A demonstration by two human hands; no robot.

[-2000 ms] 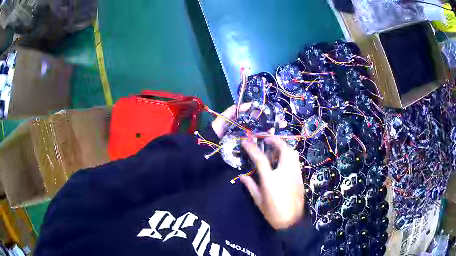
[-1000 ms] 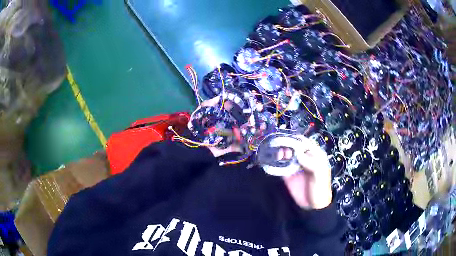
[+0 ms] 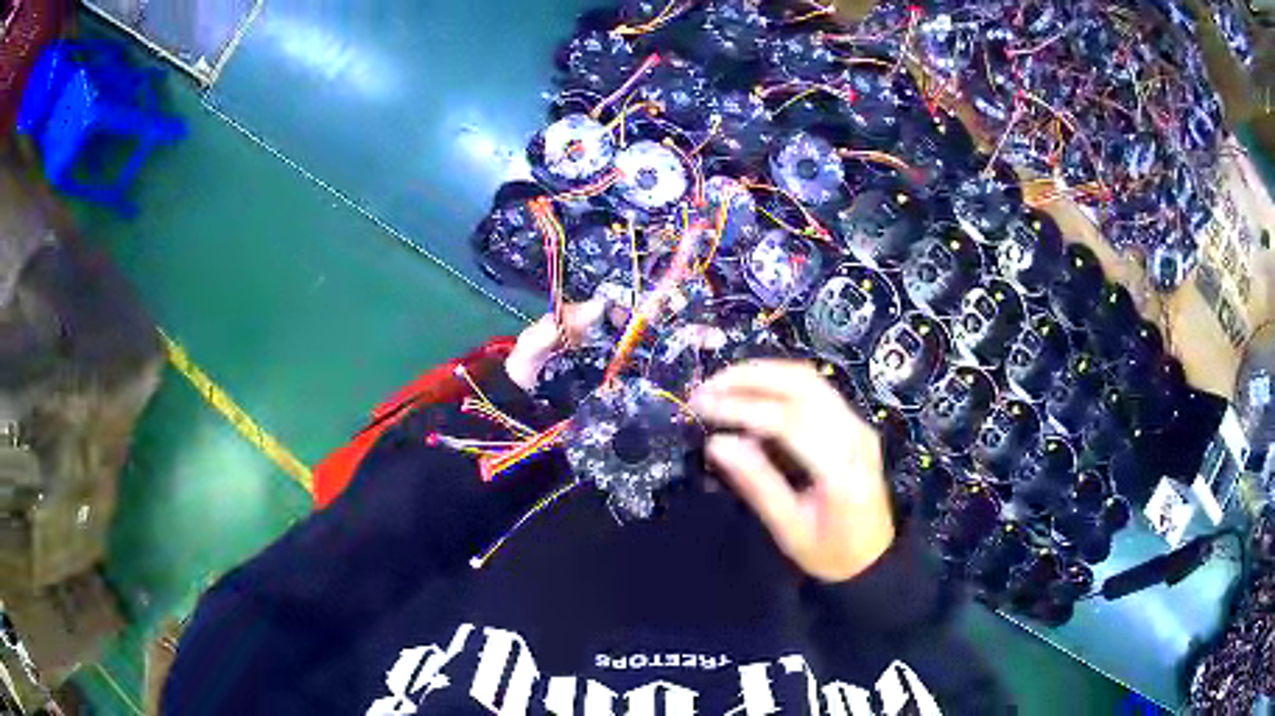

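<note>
A dark wired round module [image 3: 632, 437] is in front of my chest, its red, yellow and white leads trailing left. My left hand [image 3: 552, 343] holds a cluster of wired modules behind and above it, mostly hidden by parts and leads. My right hand [image 3: 804, 469] is at the dark module's right edge, thumb and fingers bent towards it. Whether it grips the module cannot be told. Black housings [image 3: 909, 357] stand in tight rows right of my hands. Pale-faced discs [image 3: 576, 146] with leads sit among wired units beyond my left hand.
Green-topped bench [image 3: 336, 105] with a diagonal edge; green floor [image 3: 252, 322] with a yellow line. Tangled wired parts [image 3: 1105, 126] lie at upper right. A black corded tool [image 3: 1158, 567] lies near white boxes [image 3: 1172, 509]. Blue stool [image 3: 91, 119] and red object [image 3: 399, 427] are at left.
The view has swung right. The pale ring in my right hand a second ago no longer shows there; the hand is now beside a dark-faced module. The blue stool and corded tool have come into view.
</note>
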